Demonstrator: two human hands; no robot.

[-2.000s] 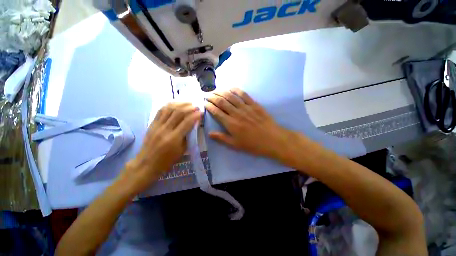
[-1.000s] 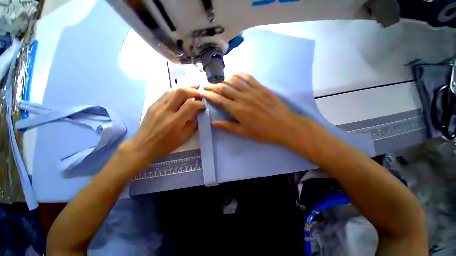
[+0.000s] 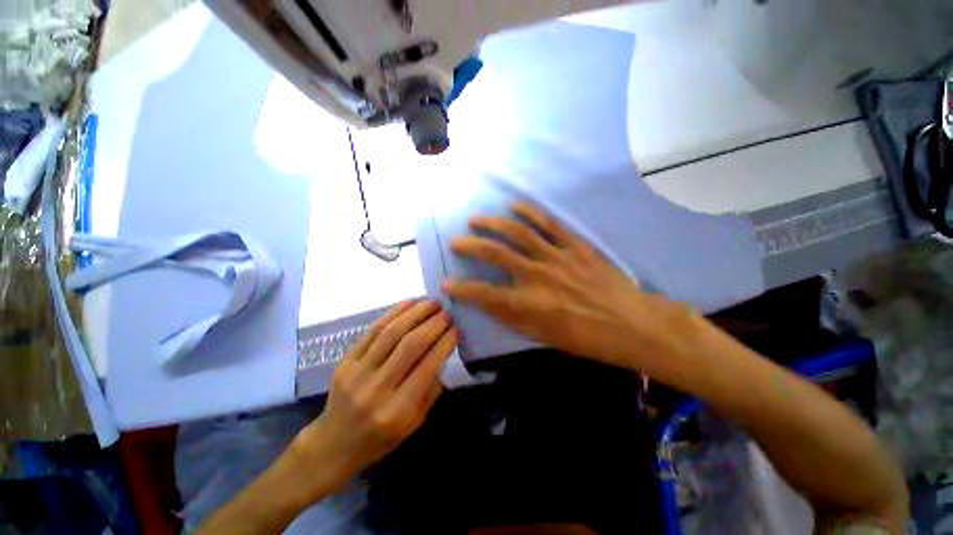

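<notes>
A light blue cut panel (image 3: 564,136) lies under the machine head and reaches the table's front edge. A narrow strip (image 3: 431,256) runs along its left edge; its end shows below my fingers. My left hand (image 3: 395,366) pinches the strip and panel edge at the table's front edge. My right hand (image 3: 543,277) lies flat on the panel, fingers spread. The presser foot and needle are lost in the bright lamp light below the head's grey knob (image 3: 426,120).
A larger blue panel stack (image 3: 199,157) with a looped strip bundle (image 3: 235,277) on top lies at left. Black-handled scissors (image 3: 925,172) lie on a grey cloth at right. A printed ruler (image 3: 826,222) runs along the front edge. A blue-rimmed basket (image 3: 669,449) is below.
My left hand has slid down the strip towards the front edge. My right hand has moved down a little and spread its fingers. The strip's lower end is now covered by my left fingers.
</notes>
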